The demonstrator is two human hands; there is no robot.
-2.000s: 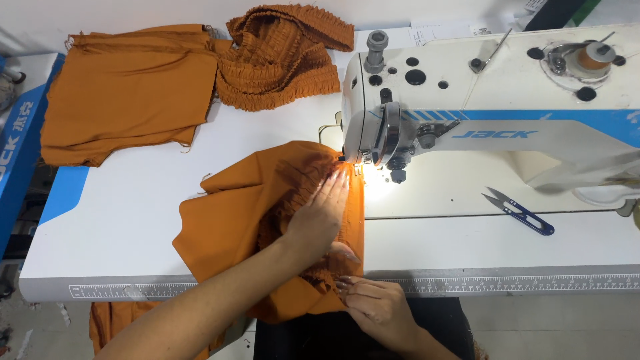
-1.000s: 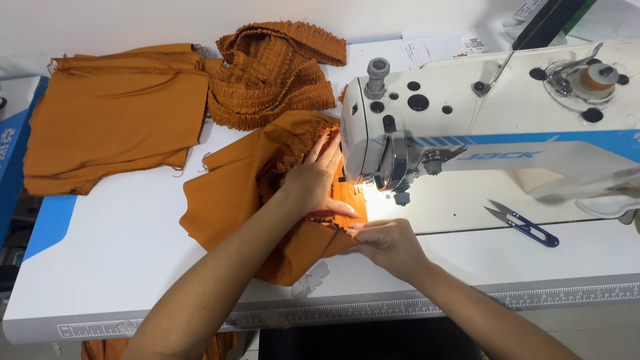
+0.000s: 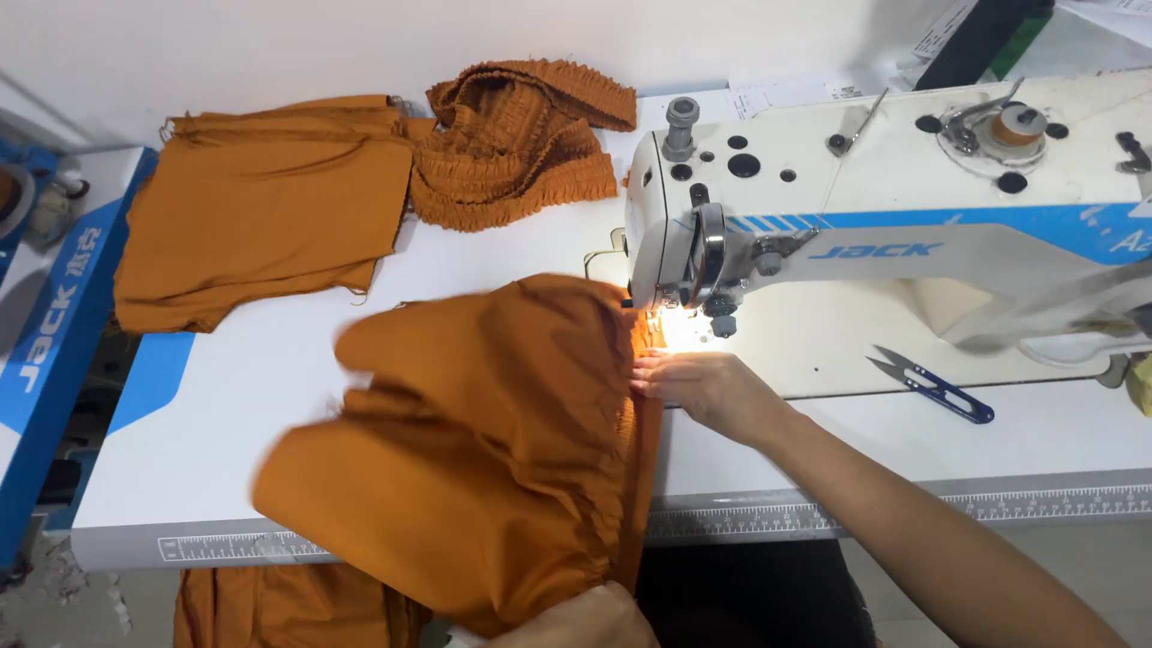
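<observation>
A rust-orange fabric piece [image 3: 468,423] with a gathered strip along its right side lies partly under the lit needle area of a Jack sewing machine [image 3: 864,207]. My right hand [image 3: 711,387] pinches the fabric's edge just in front of the presser foot. Down at the table's front edge, my left hand [image 3: 585,621] grips the lower end of the same fabric; its fingers are partly cut off by the frame. Part of the fabric's left side is blurred. Blue-handled thread snips [image 3: 936,387] lie to the right of my right hand, blades partly apart.
Stacked flat orange fabric pieces [image 3: 270,216] and a gathered orange strip in a heap [image 3: 522,144] lie at the back left. More orange fabric [image 3: 288,607] hangs below the table's ruled front edge [image 3: 738,520]. Another blue and white machine table [image 3: 72,279] stands at left.
My left hand has moved from the fabric beside the needle down to its lower end. My right hand is now closer to the presser foot. The fabric has spread out toward the front edge.
</observation>
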